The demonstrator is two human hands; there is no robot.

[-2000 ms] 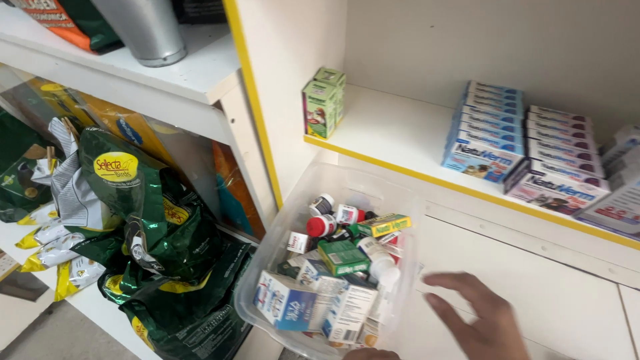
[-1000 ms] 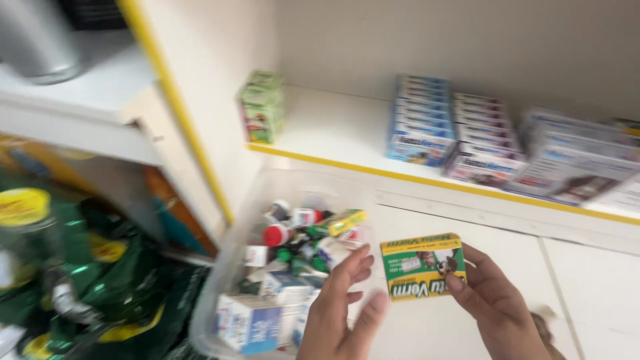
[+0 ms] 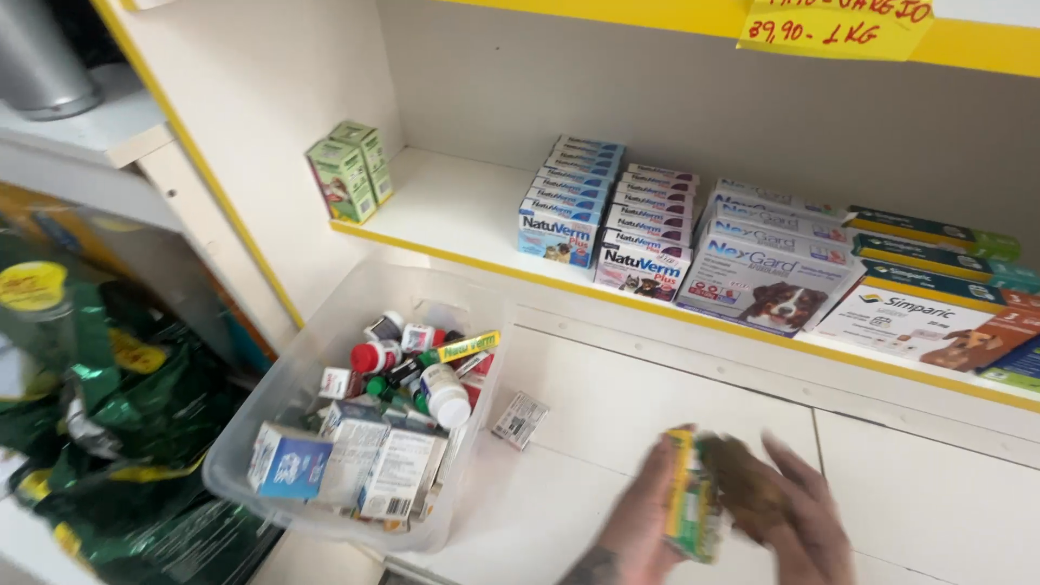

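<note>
My left hand (image 3: 642, 508) holds a yellow-and-green medicine box (image 3: 689, 500) upright above the white surface, right of the plastic bin. My right hand (image 3: 800, 504) is beside it, blurred, with a brown object (image 3: 743, 487) at its fingers that I cannot make out. A translucent plastic bin (image 3: 244, 443) holds several small bottles and cartons, among them a white bottle (image 3: 445, 396), a red-capped bottle (image 3: 376, 356), a yellow box (image 3: 469, 347) and a blue-and-white box (image 3: 290, 463). Just right of the bin, a small white box (image 3: 521, 420) lies on the surface.
On the yellow-edged shelf (image 3: 455, 256) stand green boxes (image 3: 349, 175), two rows of NatuVerm boxes (image 3: 561, 227) (image 3: 642, 264), NexGard boxes (image 3: 764, 272) and Simparic boxes (image 3: 910, 313). Dark green shiny bags (image 3: 162, 406) lie at the left, below a side shelf holding a grey metal cylinder (image 3: 45, 61).
Two seconds ago my right hand was beside the bin without the box. One second ago it held the yellow-and-green box; now my left hand has it, turned on edge.
</note>
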